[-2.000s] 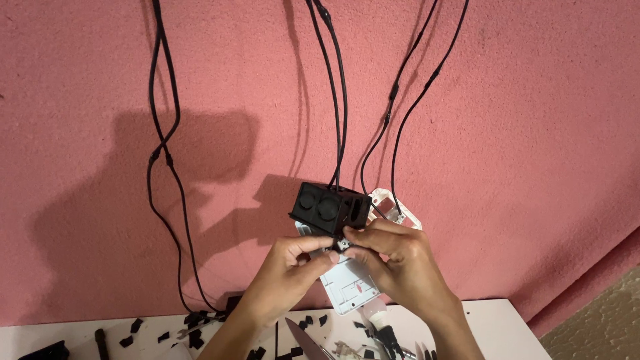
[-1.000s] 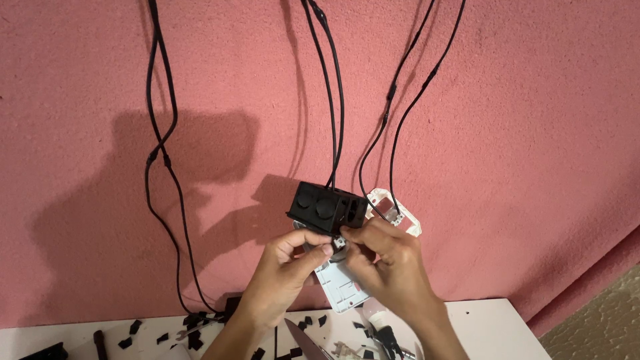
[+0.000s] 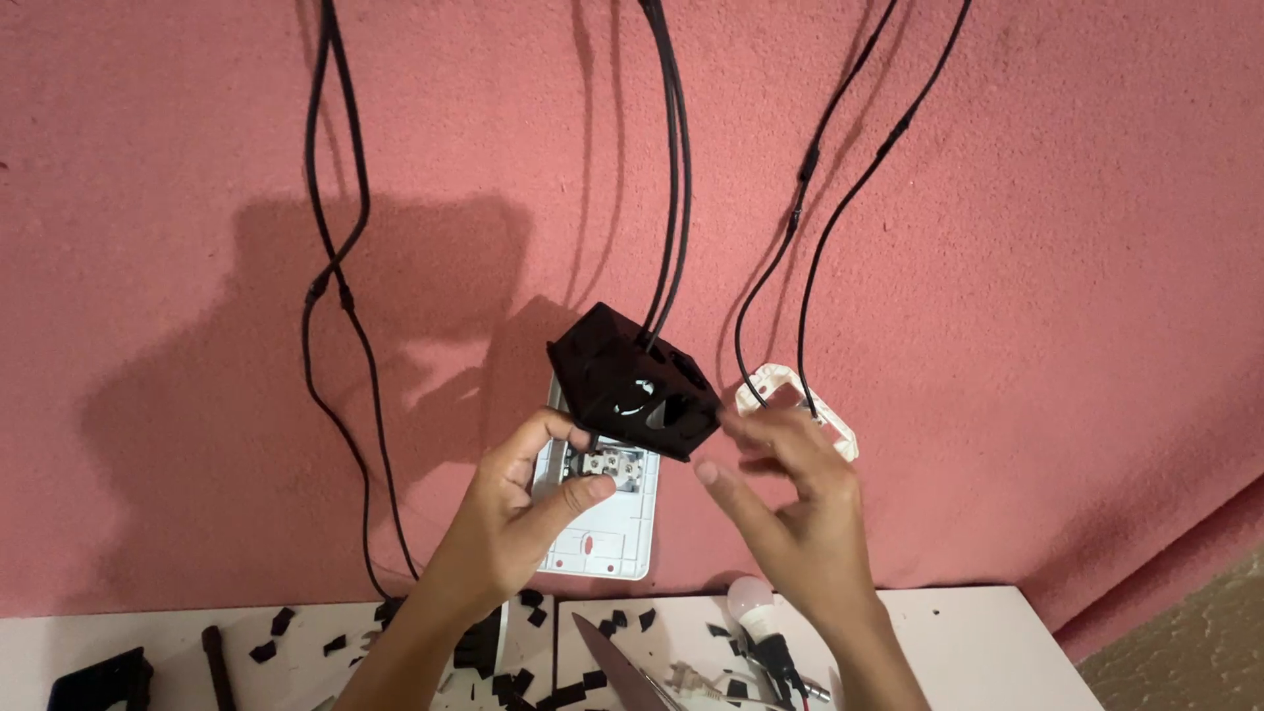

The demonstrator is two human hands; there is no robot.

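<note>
My left hand (image 3: 538, 504) grips the upper part of a white plastic cover plate (image 3: 602, 543), thumb on a socket module with metal screw terminals (image 3: 612, 466). Two black cables (image 3: 676, 197) hang down to a black plastic electrical box (image 3: 637, 390), which has tilted and covers the plate's top. My right hand (image 3: 790, 494) is just right of the box, fingers apart and slightly blurred, with nothing seen in it. Behind its fingers a smaller white plastic frame (image 3: 839, 434) hangs on two black wires (image 3: 815, 276).
Another pair of black cables (image 3: 341, 267) hangs at the left along the pink wall. On the white table (image 3: 968, 642) lie black scraps (image 3: 283, 620), a knife blade (image 3: 617, 662), a light bulb in a black holder (image 3: 755, 612), a dark rod (image 3: 217, 667) and a black object (image 3: 104, 681).
My right hand has come away from the terminals and moved right, its fingers now spread. The black box has turned and tilted. My left hand stays at the terminals.
</note>
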